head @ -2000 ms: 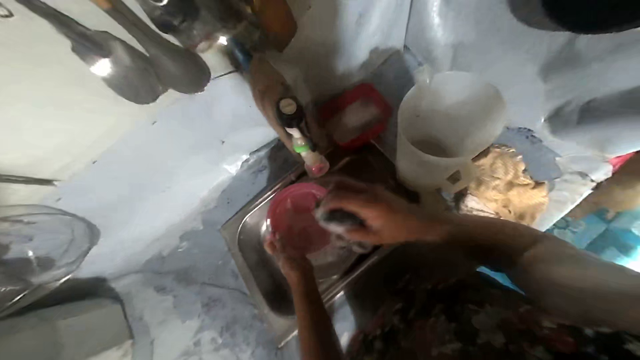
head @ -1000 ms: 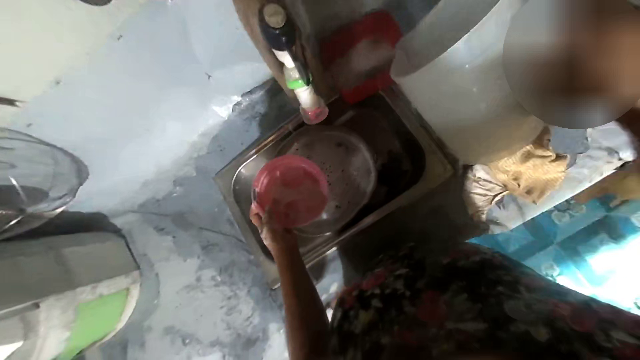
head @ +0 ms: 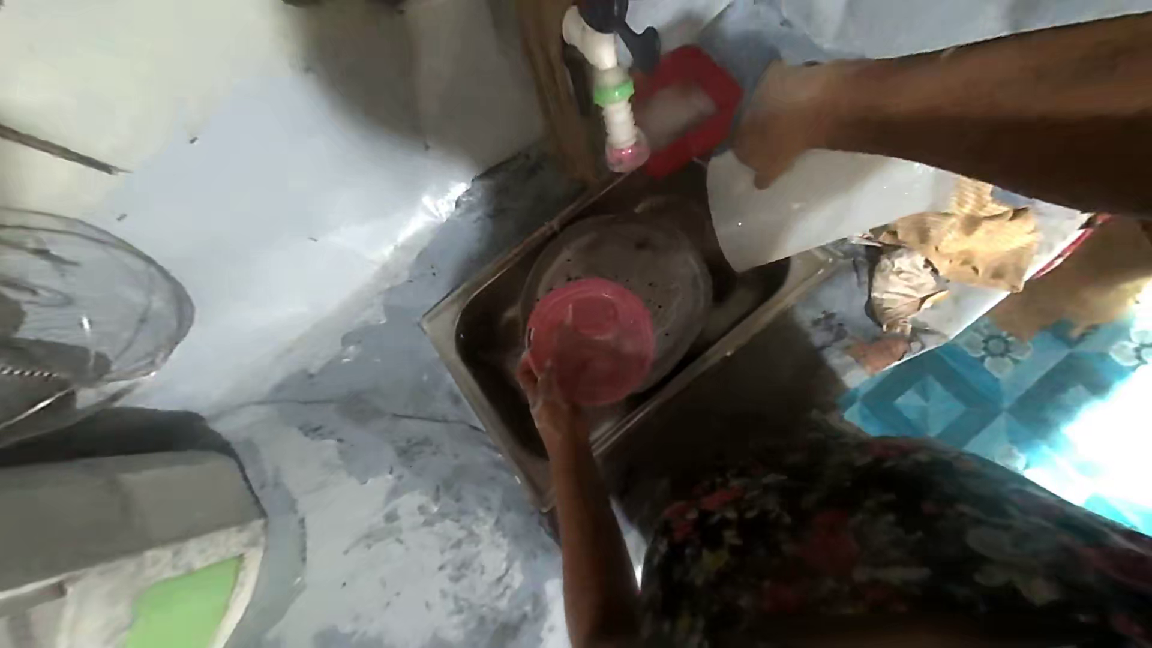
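My left hand (head: 546,400) grips the rim of a pink plastic bowl (head: 612,351) over the metal sink (head: 490,432). Beneath the bowl, a round perforated colander (head: 675,270) lies in the basin. My right hand (head: 778,121) is shut on a white plastic pitcher (head: 810,207), which is tilted at the sink's right end; its handle is hidden by the hand. A white tap with a green ring and pink nozzle (head: 625,148) hangs above the basin's far edge.
Behind the tap is a red plastic tray (head: 693,108) with something pale in it. Crumpled brown paper (head: 981,238) lies at the right, above blue patterned floor tiles (head: 936,396). A clear glass or plastic bowl (head: 99,306) stands at the left.
My right hand has come from the upper right to the sink's right end, and the pitcher is now tilted. Two seconds ago that hand was at the pink bowl with a scrubber, and the pitcher stood upright.
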